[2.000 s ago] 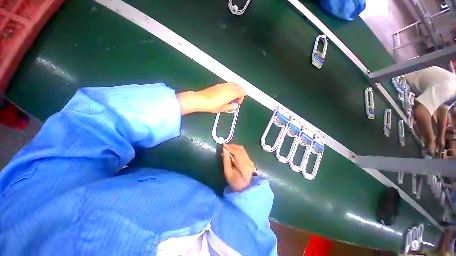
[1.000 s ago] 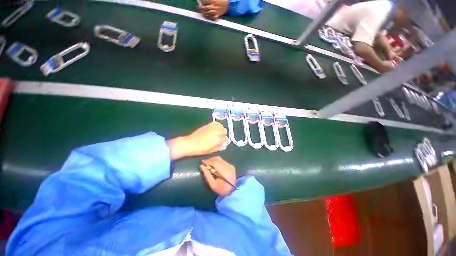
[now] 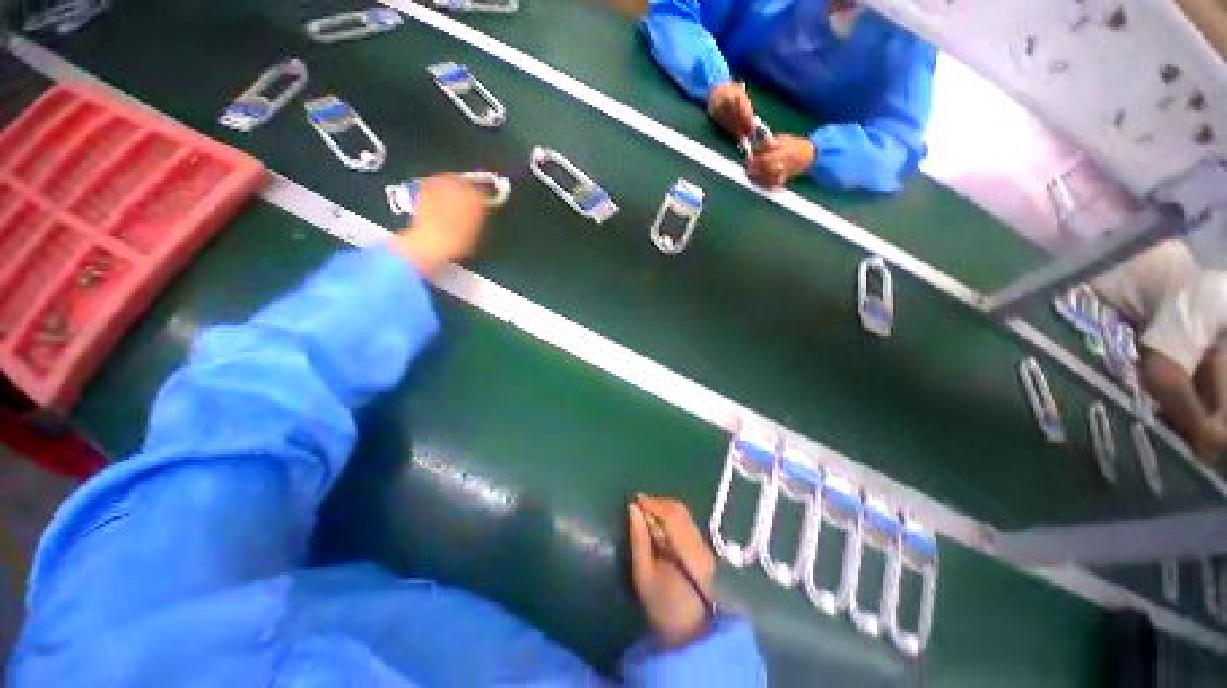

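Note:
My left hand (image 3: 448,219) reaches over the pale rail and is on a white oval frame (image 3: 490,183) lying on the green belt; it is blurred, and whether the fingers grip the frame cannot be told. My right hand (image 3: 669,565) is over the near green surface and holds a thin dark pointed tool (image 3: 684,573) like a pen. A row of several white frames with blue-silver ends (image 3: 825,538) lies side by side against the rail, right of my right hand.
A pink-red compartment tray (image 3: 113,222) with tiny parts is at far left. More frames (image 3: 572,184) lie scattered on the belt beyond the rail (image 3: 592,346). A person in blue (image 3: 807,81) works opposite on a small item. Another person's arm (image 3: 1180,390) is at right. Metal posts cross at right.
My left hand has left the row and moved left and across the rail to a frame on the belt. My right hand still holds the tool. The view has turned, showing the pink tray.

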